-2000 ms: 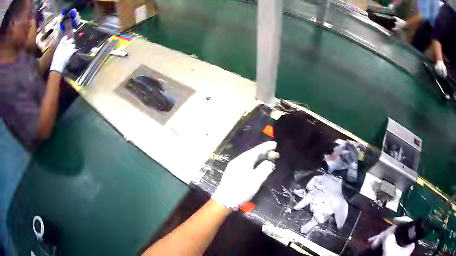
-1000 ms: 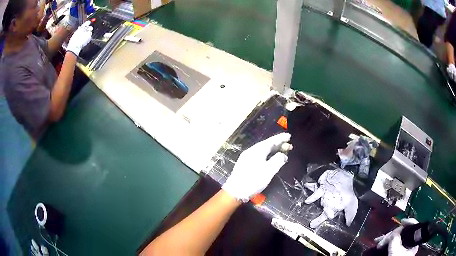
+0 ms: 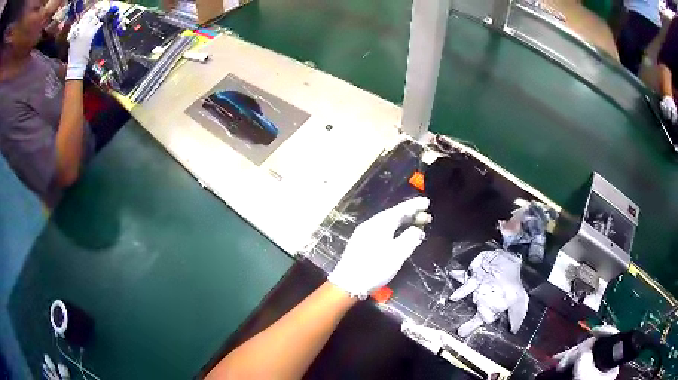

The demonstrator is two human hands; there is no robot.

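Note:
My left hand point(image 3: 379, 249), in a white glove, hovers over the left part of the black film-covered board point(image 3: 372, 182). Its fingers are loosely curled, with thumb and forefinger apart; a small beige spot between them looks like a fingertip, and no held part is visible. My right hand point(image 3: 587, 365), also gloved, is at the lower right edge, closed around a thick black electric screwdriver point(image 3: 618, 350); the tool's tip is hidden. The grey-white screw feeder point(image 3: 604, 236), with a small metal pickup part in front, stands just beyond my right hand.
A crumpled whitish glove point(image 3: 494, 289) and bluish-grey cloth point(image 3: 524, 225) lie between my hands and the feeder. A grey post point(image 3: 425, 74) rises behind. A cream board point(image 3: 297, 178) bears a dark picture-like sheet point(image 3: 249, 119). Metal strips point(image 3: 163, 68) and a co-worker are at left.
The view has shifted since two seconds ago. My hands keep almost the same pose. The co-worker's gloved hand at left has moved up and left since one second ago.

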